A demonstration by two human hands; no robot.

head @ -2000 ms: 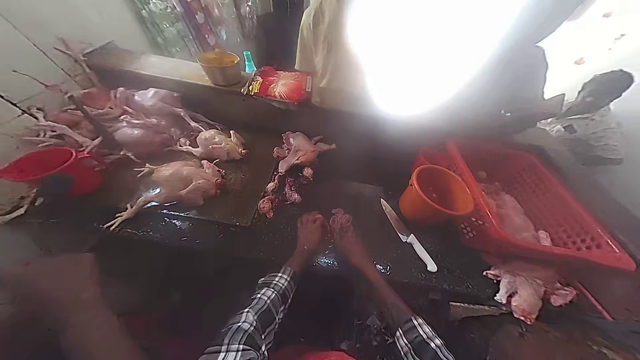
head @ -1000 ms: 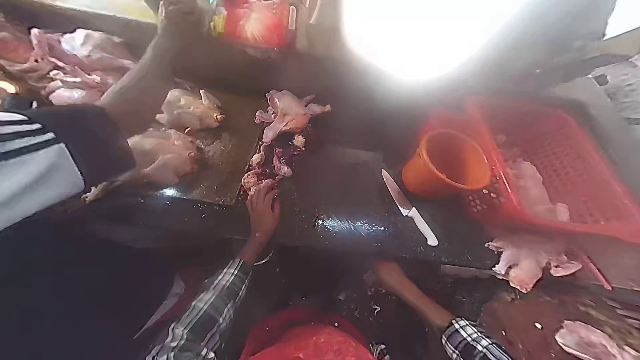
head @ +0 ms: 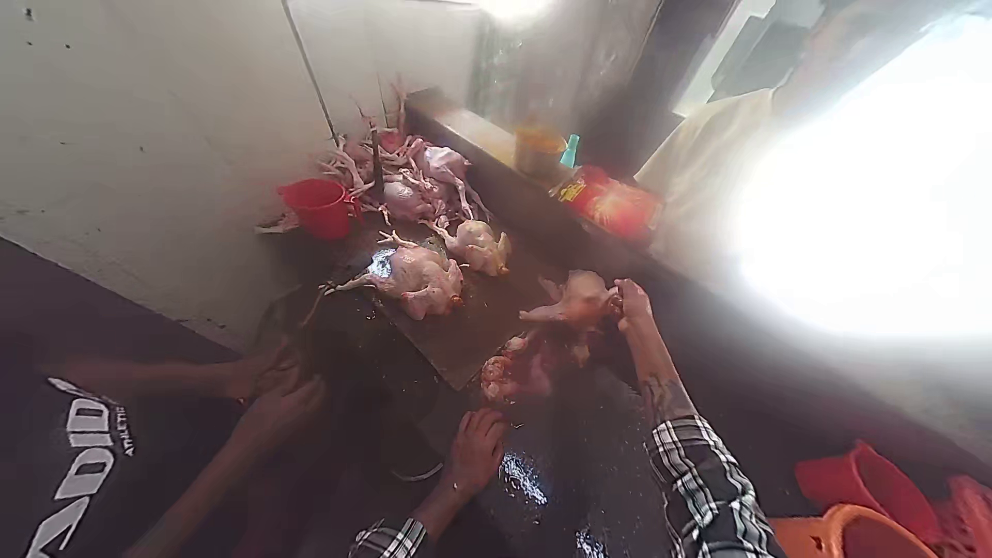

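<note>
With its fingers closed around one end, my right hand (head: 632, 304) grips a plucked chicken carcass (head: 577, 297) above the dark wet counter. My left hand (head: 477, 446) rests on the counter's near part, fingers slightly curled, just below a pile of chicken innards (head: 500, 376); whether it touches them is unclear. Two whole plucked chickens, a larger one (head: 422, 279) and a smaller one (head: 480, 246), lie on a flat board (head: 457, 341) left of the carcass. Behind them several more plucked birds (head: 418, 182) are heaped with their feet sticking up.
A co-worker's hands (head: 283, 380) are at the left edge of the counter. A red plastic mug (head: 319, 208) stands by the wall. The raised ledge (head: 465, 128) holds a metal pot (head: 537, 151) and a red packet (head: 612, 203). Red (head: 868, 484) and orange (head: 860, 535) containers are at lower right.
My right hand has moved up to the carcass and taken hold of it. The co-worker's arm no longer reaches over the birds at left. The view has swung left.
</note>
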